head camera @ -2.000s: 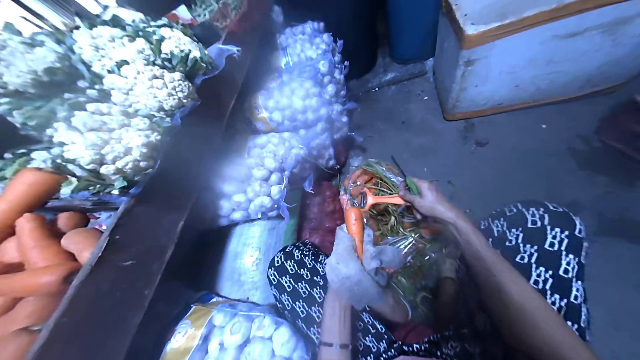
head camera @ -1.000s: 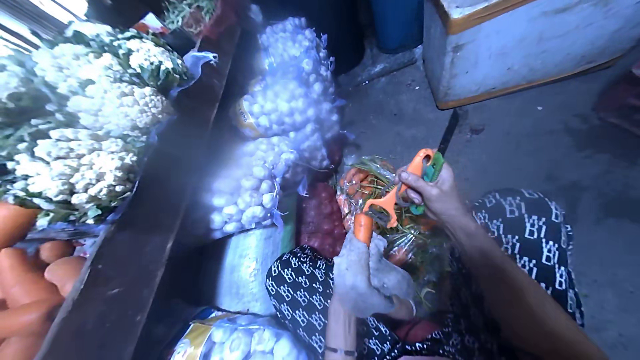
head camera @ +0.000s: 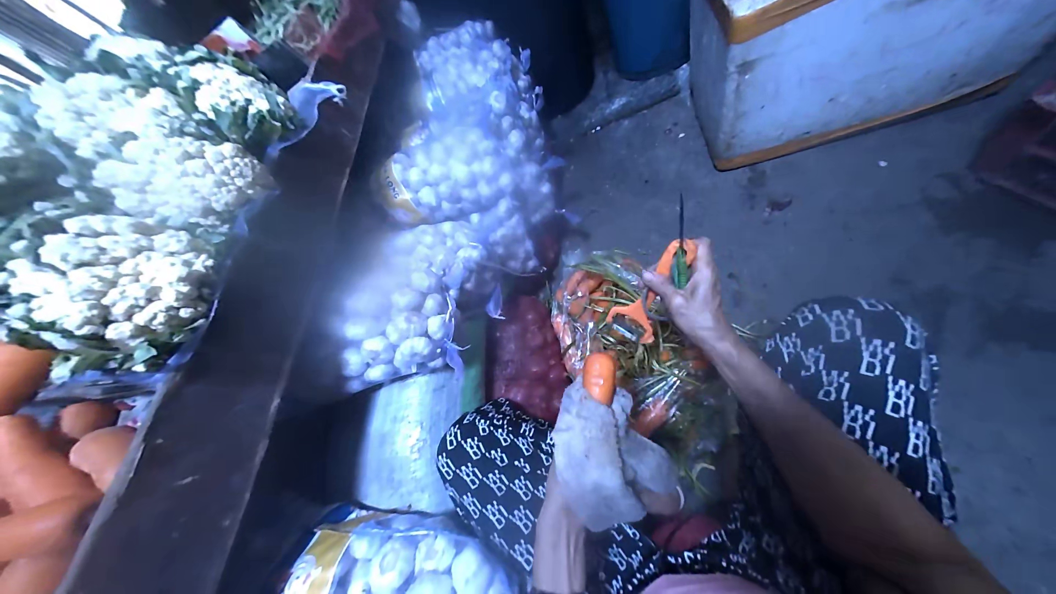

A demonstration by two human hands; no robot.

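My left hand (head camera: 606,458), wrapped in a whitish cloth or glove, grips a carrot (head camera: 600,378) whose rounded end points away from me. My right hand (head camera: 693,297) holds an orange-handled peeler (head camera: 634,320), its head just above and right of the carrot. In the same hand is a knife with a green handle (head camera: 680,268), its dark blade pointing away. Beneath both hands lies an open clear plastic bag (head camera: 569,330) with carrots and green stems or trimmings. How far the cloth covers the left fingers cannot be told.
Mesh bags of garlic (head camera: 487,140) are stacked left of the hands, beside a red mesh sack (head camera: 525,363). A dark ledge (head camera: 247,346) borders cauliflowers (head camera: 124,272) and large carrots (head camera: 49,487). A white foam box (head camera: 833,82) and a blue container (head camera: 648,37) stand beyond.
The peeler was against the carrot two seconds ago and is now apart from it. The knife blade has turned from slanting right to pointing nearly straight away. The left hand still holds the carrot.
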